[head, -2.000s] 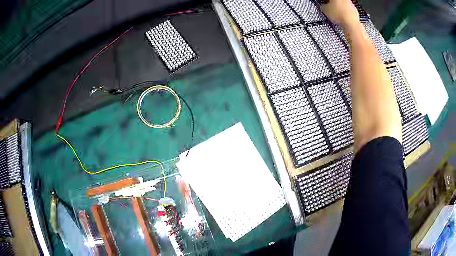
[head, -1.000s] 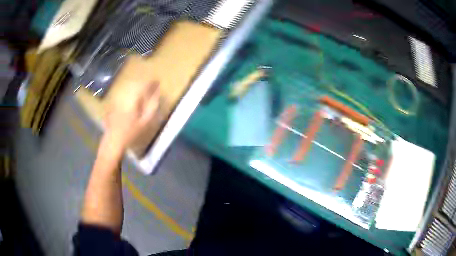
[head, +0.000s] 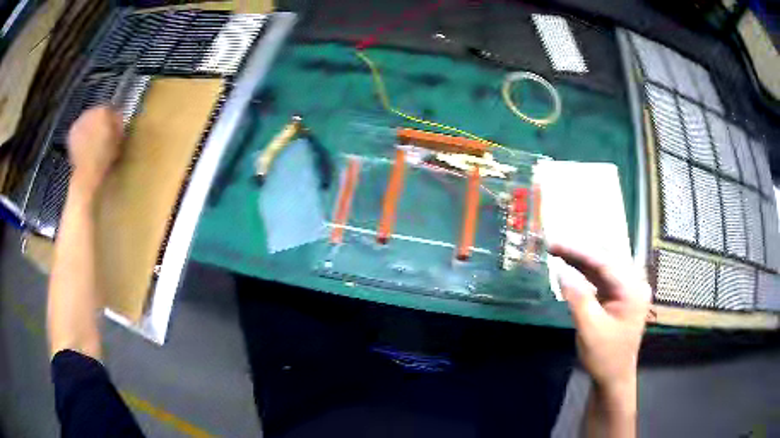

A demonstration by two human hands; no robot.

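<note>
My left hand (head: 96, 145) is blurred over the left-hand tray (head: 184, 231), at the edge between dark modules (head: 85, 85) and bare tan cardboard. Whether it grips a module cannot be told. My right hand (head: 609, 312) is over the lower edge of the white sheet (head: 584, 201), thumb and fingers apart, with nothing seen in it. The acrylic test fixture (head: 428, 205) lies on the green mat between my hands, its orange-brown strips framing no module. A column of red and white switches (head: 518, 210) sits at its right side.
The right-hand tray (head: 643, 171) holds several modules. A lone module (head: 558, 43) lies at the back, near a wire coil (head: 532, 97). A yellow lead (head: 385, 98) runs to the fixture. A yellow-handled tool (head: 278, 147) and light blue card (head: 292, 201) lie left of it.
The view has swung from the right tray to the left tray, then back over the fixture. My left hand has moved from the tan cardboard towards the modules. My right hand now shows beside the fixture.
</note>
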